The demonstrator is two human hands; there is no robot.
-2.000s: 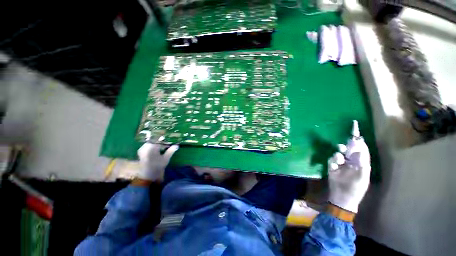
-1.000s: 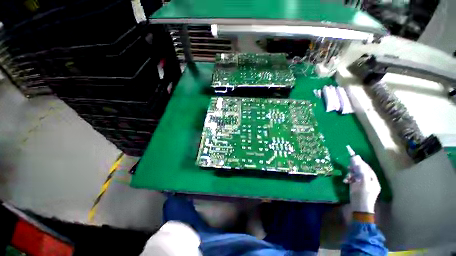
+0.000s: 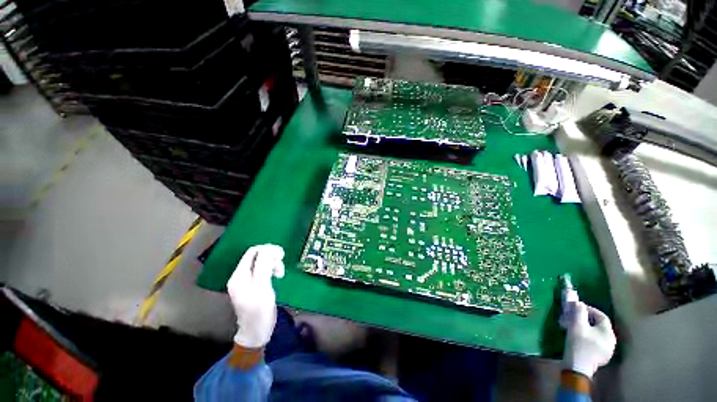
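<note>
A large green circuit board [image 3: 421,235] with many silvery joints lies on the green mat, nearest the body. My right hand [image 3: 588,338], in a white glove, holds a whitish pen-type applicator [image 3: 568,300] at the mat's right front corner, right of the board and apart from it. Its tip points away from me. My left hand [image 3: 255,294], in a white glove, is at the mat's front left edge, left of the board and not touching it. Its fingers are curled together; whether anything is between them cannot be told.
A second board [image 3: 417,114] stands at the back on a black base. Slim whitish pieces [image 3: 554,177] lie at the right, beside a pale machine edge [image 3: 601,228]. Black totes [image 3: 196,102] are stacked at the left. A green shelf [image 3: 456,20] spans the back. A red-lined tote [image 3: 51,353] is low left.
My left hand has risen from near my lap to the mat's front left edge. My right hand is lower in view with the applicator. The view has shifted, showing the board larger.
</note>
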